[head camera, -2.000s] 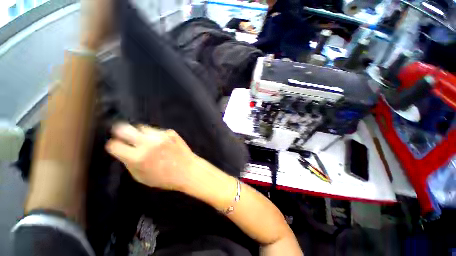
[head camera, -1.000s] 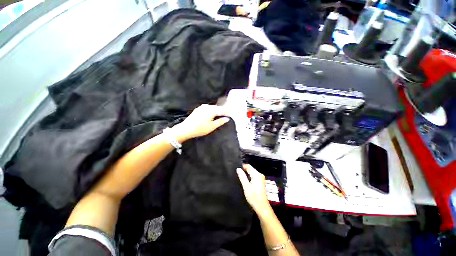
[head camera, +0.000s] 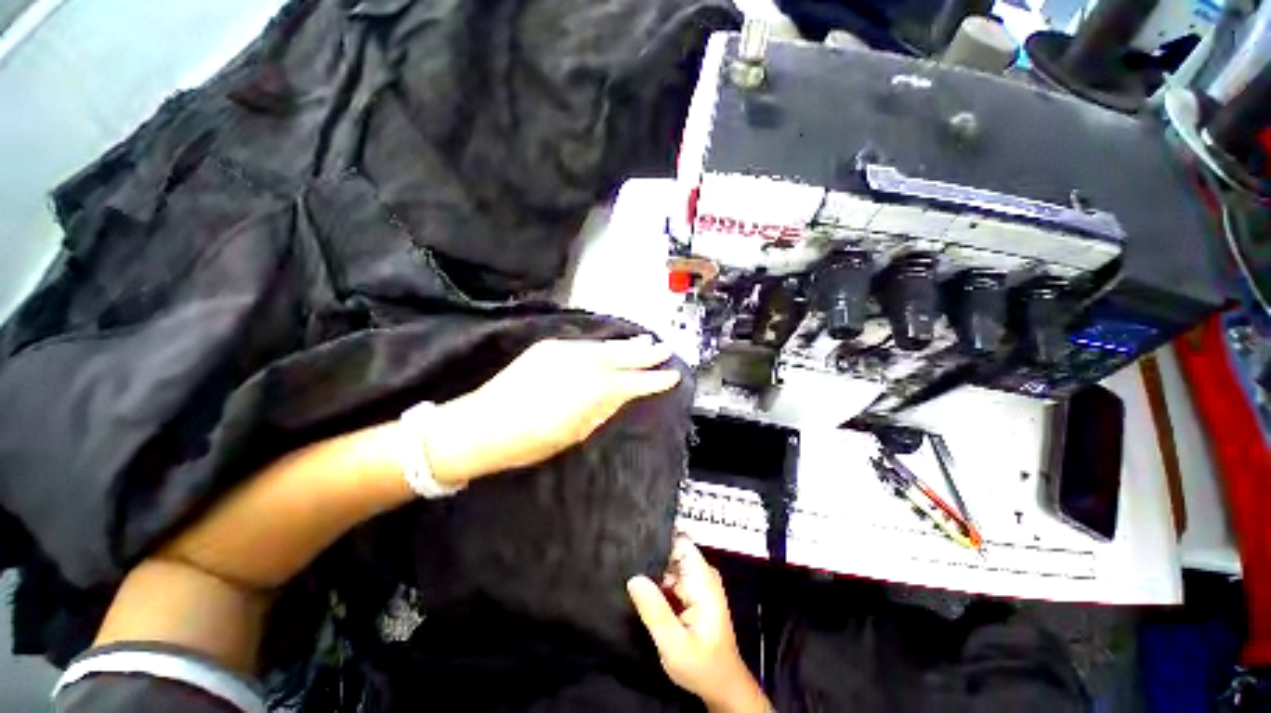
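A black garment panel hangs over the table's left front, its frayed right edge running down from the needle area of the overlock machine. My left hand lies on the panel's upper part, fingertips at its edge just below the needle area. My right hand pinches the panel's edge lower down, below the table's front edge. A large crumpled dark pile of cloth lies left of the machine.
Snips and a thin orange-yellow tool lie on the white table. A smartphone lies to their right. A black opening is in the table below the needle area. Thread cones stand behind; a red frame is at right.
The view is closer to the machine. My left hand and the panel's upper edge have moved up to the needle area. My right hand now grips the edge lower down.
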